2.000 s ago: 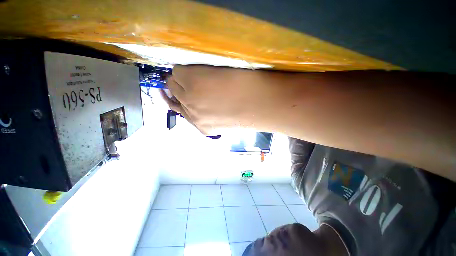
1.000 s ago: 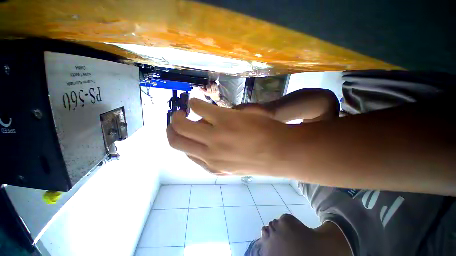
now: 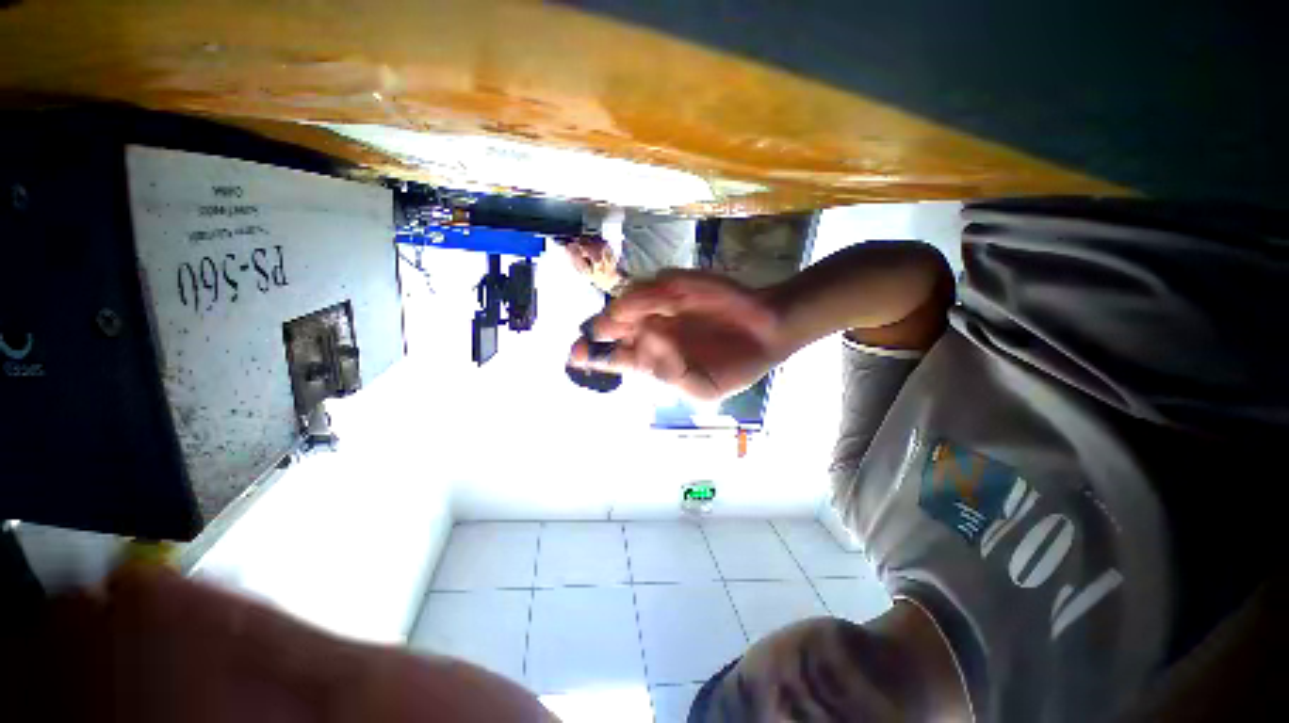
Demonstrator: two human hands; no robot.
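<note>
My left hand is raised near the middle of the view, with a small black part pinched at its fingertips. The part's details are hard to see. A large blurred skin-coloured shape at the bottom left looks like my right hand, very close to the camera and cut off by the edge. Its fingers and anything in it cannot be made out. The picture is upside down.
A black and speckled grey box marked PS-560 stands at the left, with a metal bracket in its cut-out. A blue strip and black jointed stand are behind. Another person's hand shows near the yellow-orange bench.
The near forearm and hand have left the middle, and a blurred hand shape has appeared at the bottom left. My left hand with the black part is now uncovered.
</note>
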